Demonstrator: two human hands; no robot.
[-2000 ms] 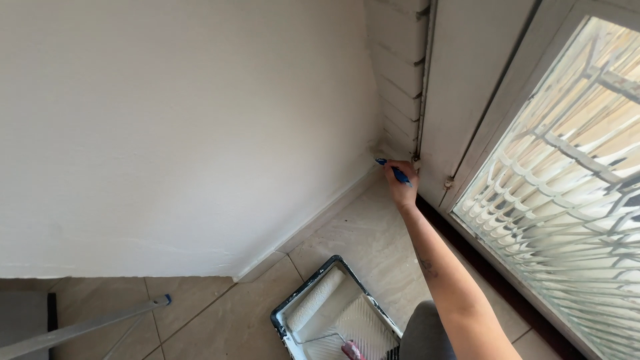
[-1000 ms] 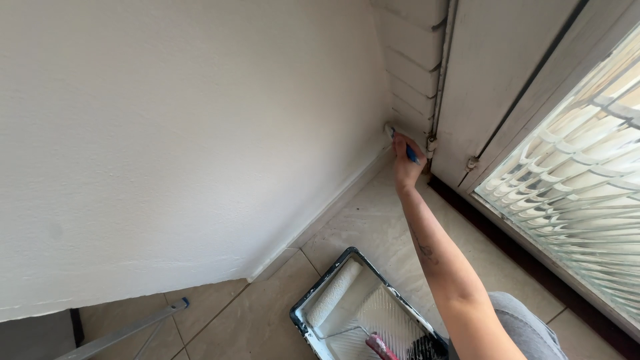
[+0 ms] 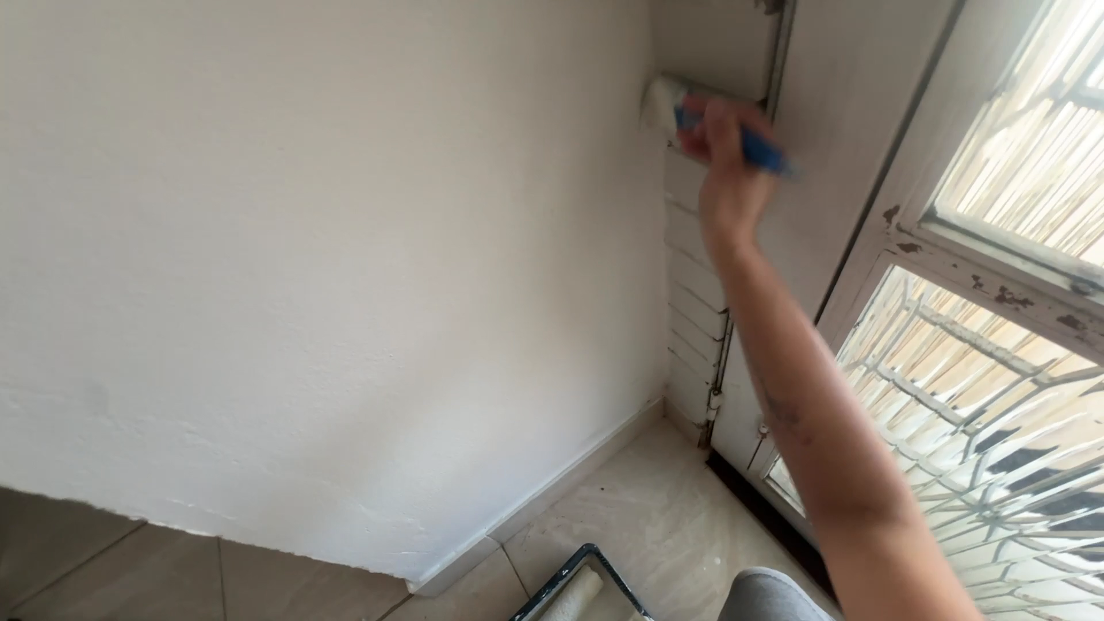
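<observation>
My right hand (image 3: 724,129) grips a blue-handled paintbrush (image 3: 763,153), blurred by motion. Its pale bristles touch the inner corner where the white wall (image 3: 388,216) meets the narrow strip of wall beside the door frame. That strip (image 3: 690,250) has several horizontal grooves below the hand. At the bottom edge, partly cut off, a black-rimmed paint tray (image 3: 589,552) lies on the floor with a white paint roller (image 3: 573,597) in it. My left hand is out of view.
A white metal door (image 3: 862,112) with chipped paint and glass panes stands on the right, with patterned bars behind the glass. Along the wall's foot runs a tiled skirting (image 3: 552,492), above beige floor tiles (image 3: 655,492). My grey-clothed knee (image 3: 768,595) shows at the bottom.
My right hand has moved with the brush from the floor-level corner to a higher spot along it. The view has shifted upward, and less of the tray shows.
</observation>
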